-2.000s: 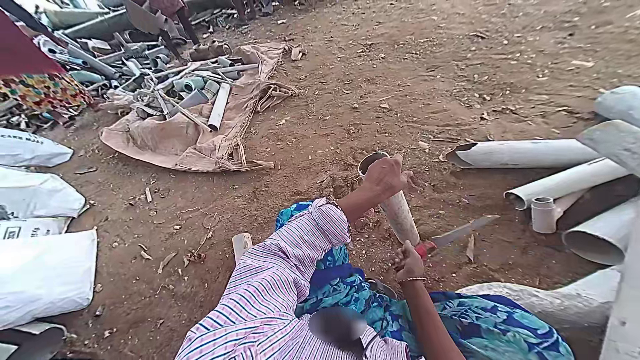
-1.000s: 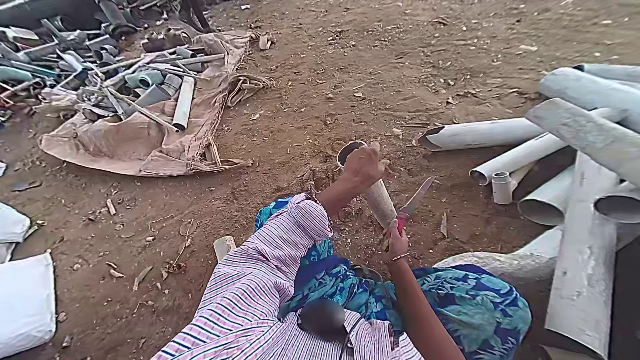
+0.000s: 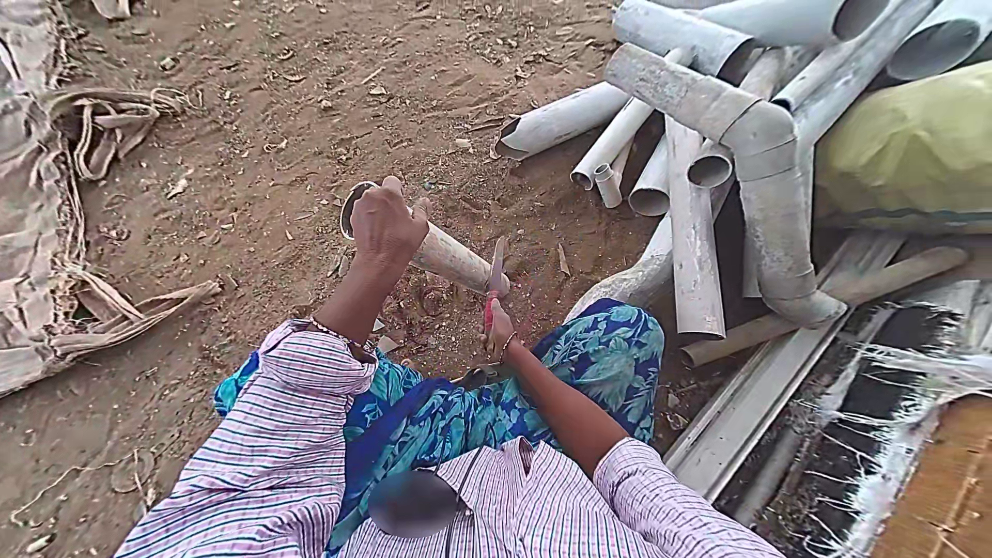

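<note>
My left hand point(image 3: 387, 221) grips a weathered grey-white plastic pipe point(image 3: 451, 260) near its open upper-left end. The pipe slants down to the right across the soil in front of my lap. In my right hand point(image 3: 496, 325) is the red handle of a knife point(image 3: 497, 267); its broad blade points up and lies over or against the pipe's lower right end. Whether the blade touches the pipe cannot be told. The fingers of my right hand are partly hidden around the handle.
Several grey plastic pipes point(image 3: 697, 232) lie piled at the right, with a large elbowed pipe point(image 3: 775, 170) on top. Beyond them is a yellow-green sack point(image 3: 914, 147). A crumpled cloth sheet point(image 3: 31, 232) lies at the left edge. A long flat channel piece point(image 3: 767, 380) is at the lower right.
The view has swung to the right. The pipe, upright-leaning before, now slants more sideways in my left hand. The knife blade, pointing off to the right of the pipe earlier, now overlaps its lower end.
</note>
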